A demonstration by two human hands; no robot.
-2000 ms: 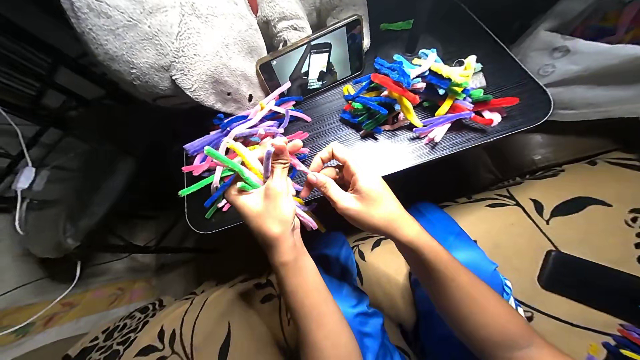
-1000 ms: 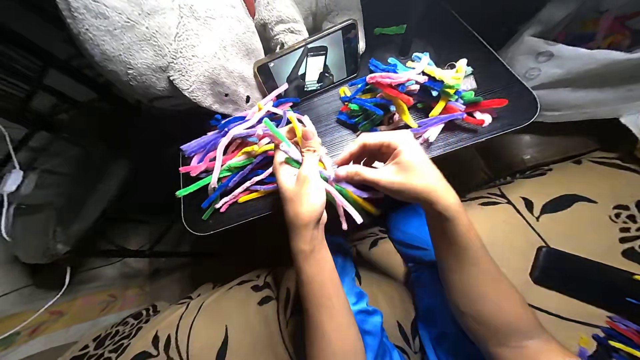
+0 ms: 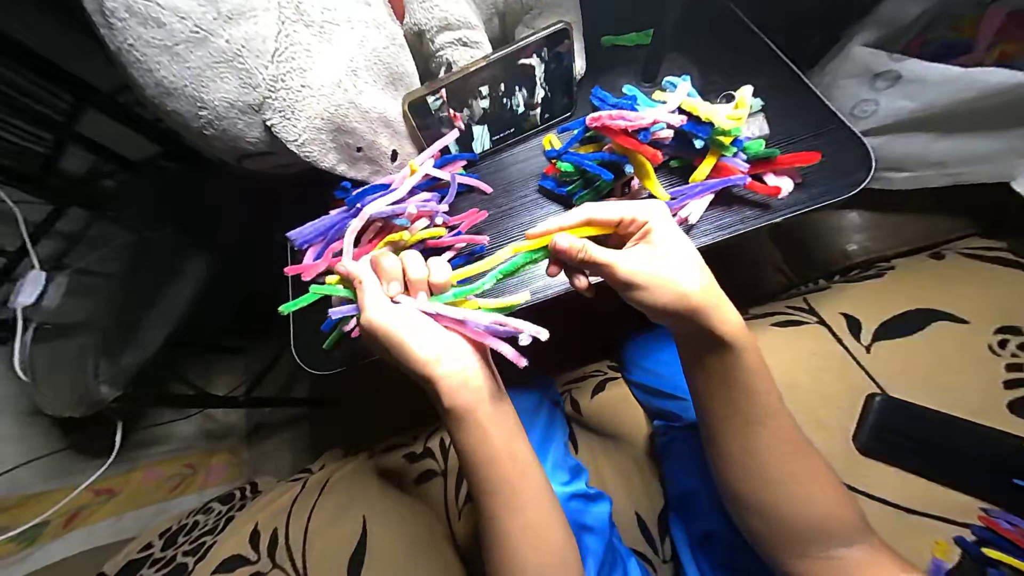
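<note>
My left hand is closed around a bunch of fuzzy pipe cleaners, whose purple, pink, green and yellow ends stick out on both sides of the fist. Thumb and fingers of my right hand hold the far ends of a yellow pipe cleaner and a green pipe cleaner, which run across from the left fist. A loose heap of pipe cleaners lies beyond my left hand on the black table. Past my right hand is a second heap of bent, multicoloured pipe cleaners.
A smartphone leans against a grey plush toy at the table's back. A green scrap lies behind the right heap. Whitish bags stand at the right. A black oblong object rests on the patterned cloth, near more pipe cleaners.
My right hand, close beside the left one before, is now farther right with the yellow and green ends in its fingers. The picture on the smartphone's screen has changed.
</note>
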